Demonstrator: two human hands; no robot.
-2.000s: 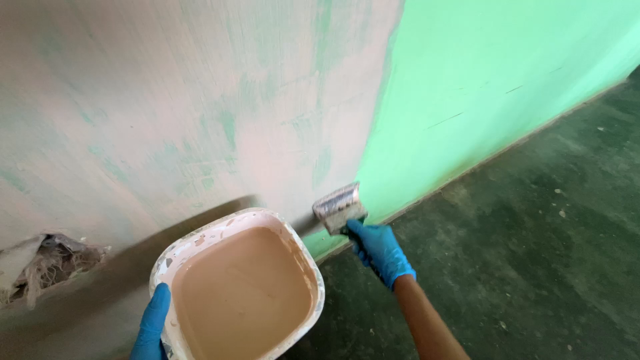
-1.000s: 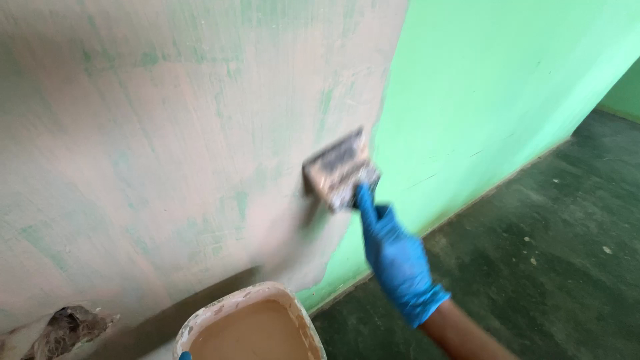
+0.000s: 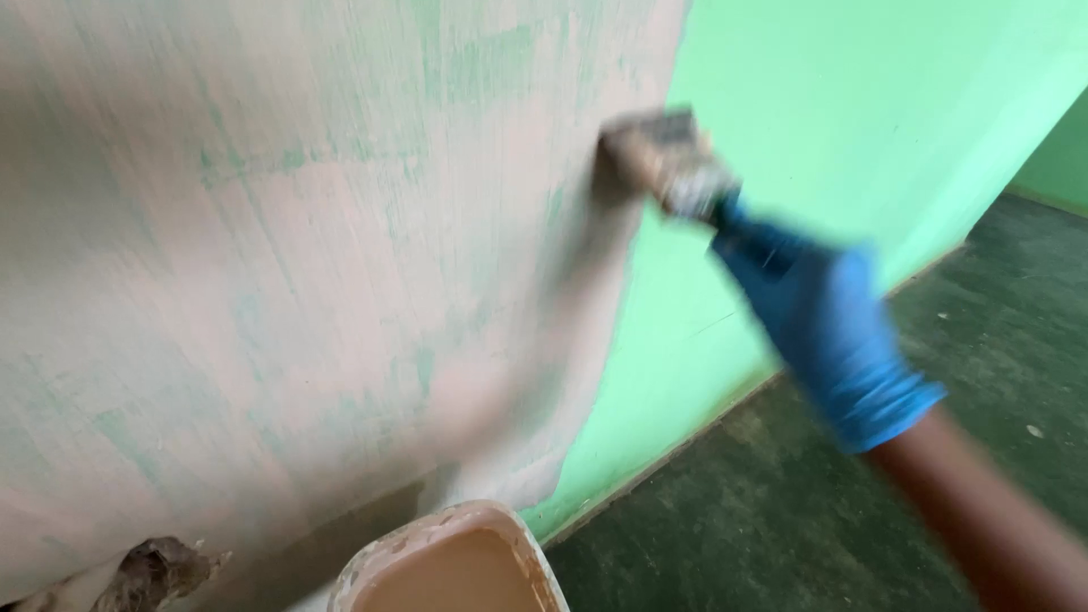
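Observation:
My right hand (image 3: pixel 816 314), in a blue glove, grips the dark handle of a wide flat paintbrush (image 3: pixel 667 161). The brush is blurred and its tip is at the wall, near the edge where the pinkish coat (image 3: pixel 340 280) meets the bright green paint (image 3: pixel 765 110). Green streaks show through the coat. At the bottom edge is a white plastic tub (image 3: pixel 408 540) with smeared rims, holding tan liquid paint (image 3: pixel 467 578); only its upper part shows. My left hand is out of view.
A ragged hole with fibrous material (image 3: pixel 153 574) opens at the lower left of the wall. The dark green floor (image 3: pixel 765 510) runs along the wall's base at the right. Another green wall (image 3: pixel 1054 161) stands at the far right.
My right hand has raised the brush from beside the tub, up along the coat's edge. My left hand, seen earlier at the tub's left side, has dropped out of view along with most of the tub.

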